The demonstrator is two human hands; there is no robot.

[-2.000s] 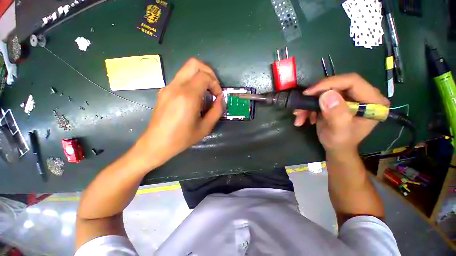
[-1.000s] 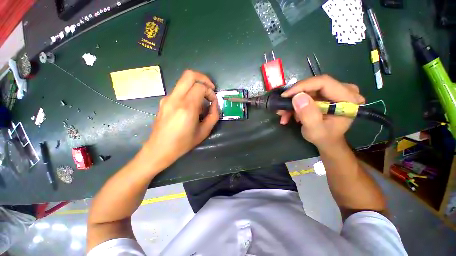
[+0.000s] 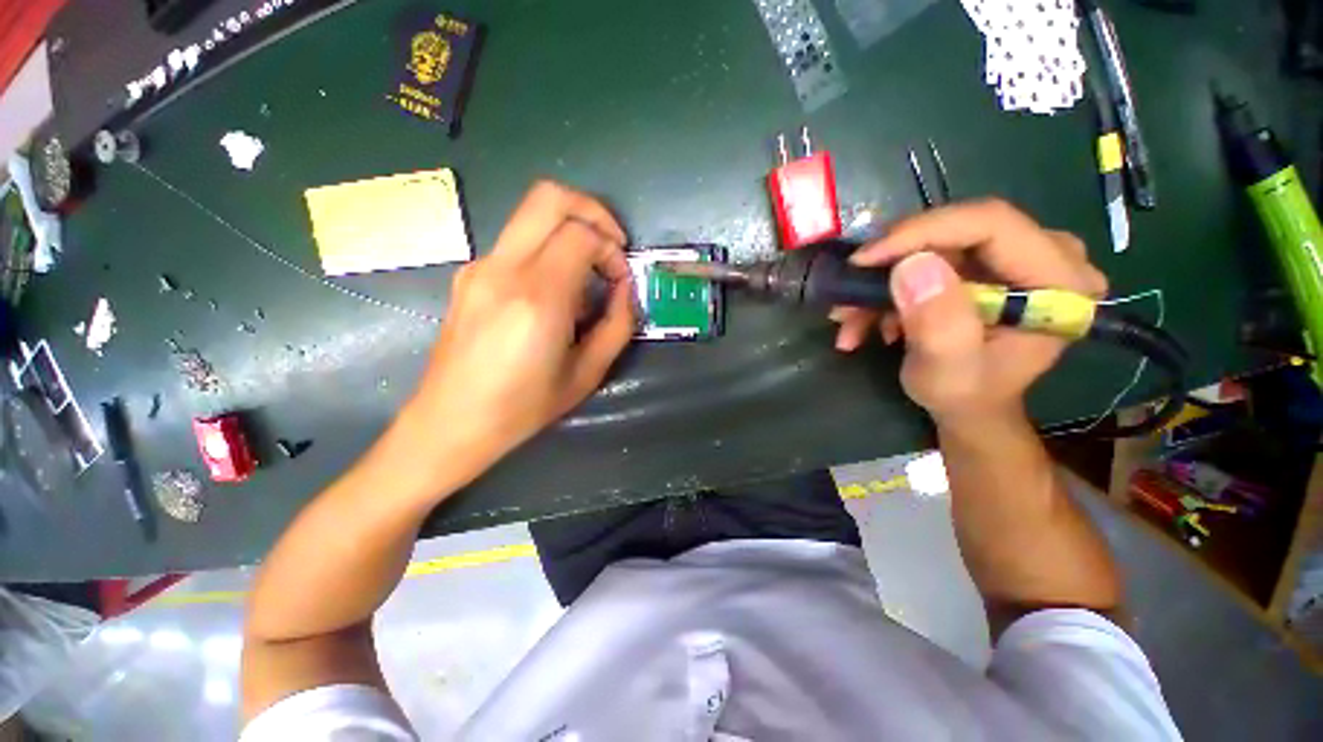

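A small display assembly [image 3: 710, 310] with a bright green circuit board [image 3: 676, 303] lies on the mat in front of me. My left hand [image 3: 544, 312] covers its left end, thumb and forefinger pinched together there; a thin pale wire [image 3: 290, 261] runs from a spool at the left to this hand. My right hand [image 3: 975, 312] holds a soldering iron [image 3: 842, 277] with a black and yellow handle. Its metal tip points left over the upper part of the green board. Whether the tip touches the board is too small to tell.
A yellow pad [image 3: 388, 222] and a dark piece with a gold emblem [image 3: 433, 68] lie left. A red two-pin block [image 3: 804, 197], tweezers [image 3: 929, 174], white spotted sheets [image 3: 1033, 55] and a green electric screwdriver [image 3: 1288, 218] lie right. A small red box [image 3: 225, 447] is at the left front.
The camera view has shifted slightly. Both hands stay at the board, with the iron's tip still over its upper part.
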